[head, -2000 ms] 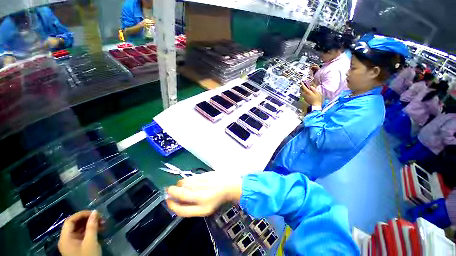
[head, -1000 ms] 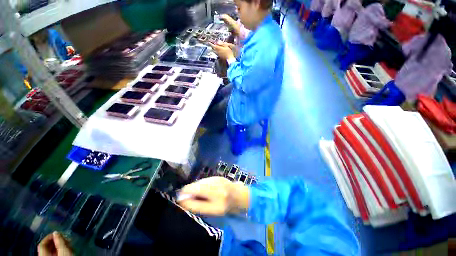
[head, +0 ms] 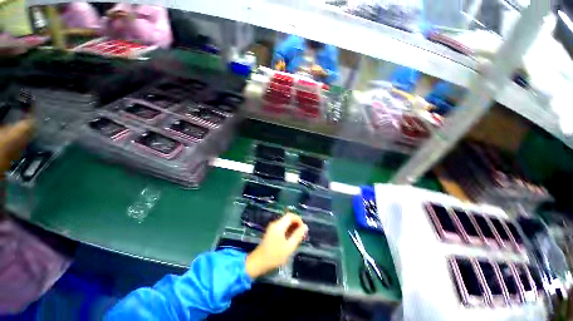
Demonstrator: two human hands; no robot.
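Observation:
My left hand point(head: 279, 243) reaches in from the lower left, over the lower middle of a clear plastic tray point(head: 343, 263). Its fingers are curled together; blur hides whether they hold something. The tray lies on the green mat with two rows of flat black screen units point(head: 315, 269) in its pockets. My right hand is out of the picture. Scissors point(head: 369, 263) with black handles lie partly open on the mat right of the tray. A blue parts bin point(head: 367, 209) with small bits stands behind them.
White foam sheet point(head: 408, 251) at right bears two rows of pink-rimmed handsets point(head: 468, 229). A tall stack of filled trays point(head: 188, 169) stands at left. Crumpled clear plastic point(head: 143, 204) lies on the mat. Another person's hand point(head: 14, 141) shows at the left edge. A shelf post point(head: 440, 135) rises behind.
The view has swung left, bringing the stacked trays into sight. My right hand has left the picture. My left hand now shows over the tray instead of at the bottom left edge.

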